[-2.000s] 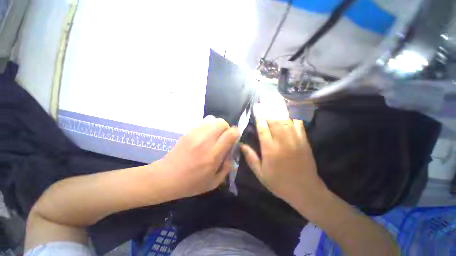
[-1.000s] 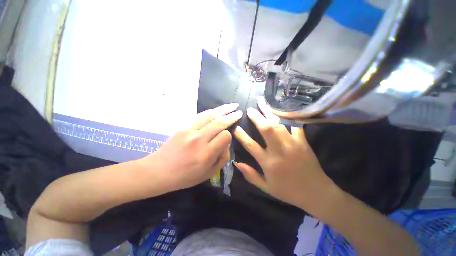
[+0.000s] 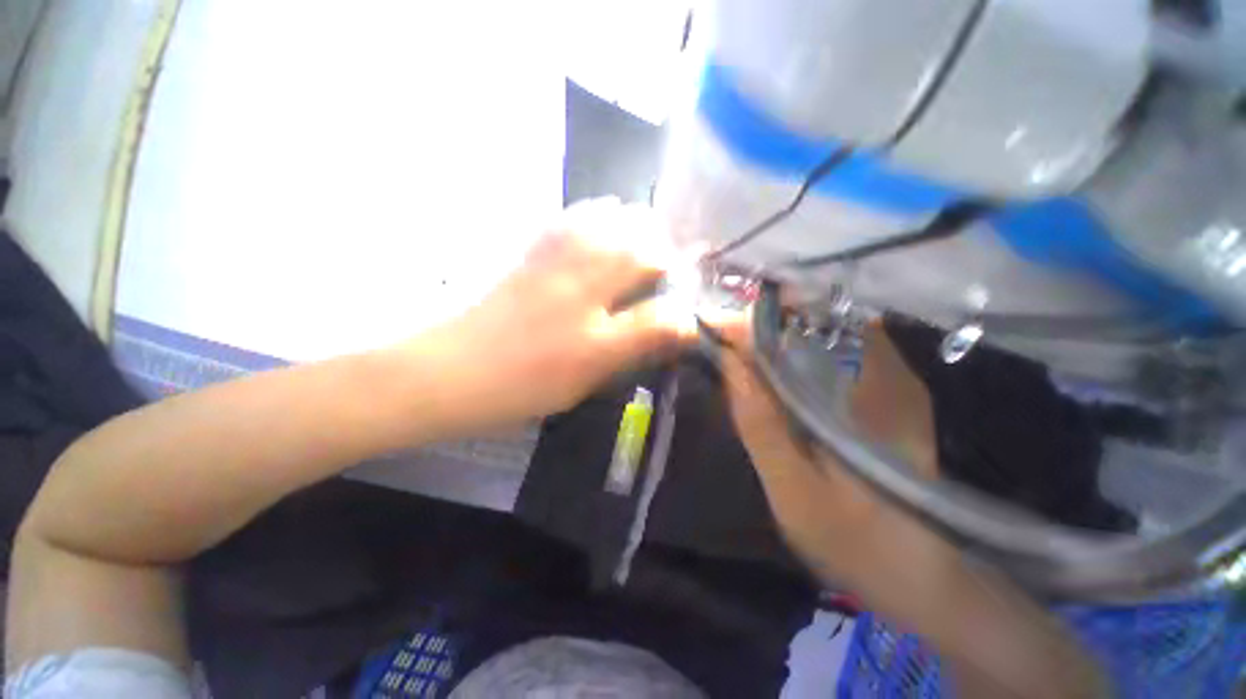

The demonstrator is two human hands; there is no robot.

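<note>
A black garment piece [image 3: 711,478] hangs over the table's front edge and runs up under the machine head. A dark flat panel [image 3: 608,150] shows beyond my left hand. A yellow-and-white tag [image 3: 630,440] and a pale seam strip [image 3: 653,492] lie on the black cloth. My left hand [image 3: 588,307] pinches the cloth close to the needle area; glare washes out its fingertips. My right hand [image 3: 786,451] is at the cloth just right of the needle area, partly behind the curved chrome bar, so its grip is unclear. The presser foot [image 3: 724,284] is blurred by glare.
The white machine head [image 3: 847,205] with a blue stripe overhangs the right, close to my hands. The chrome bar [image 3: 929,505] curves below it. Ruler tape [image 3: 205,358] runs along the table's front edge. Black cloth heaps at left [image 3: 55,369]. Blue baskets [image 3: 888,662] stand below.
The view has shifted, and the machine head and chrome bar cover more of it. Both hands have moved in to the needle area. The tag and pale strip show more fully.
</note>
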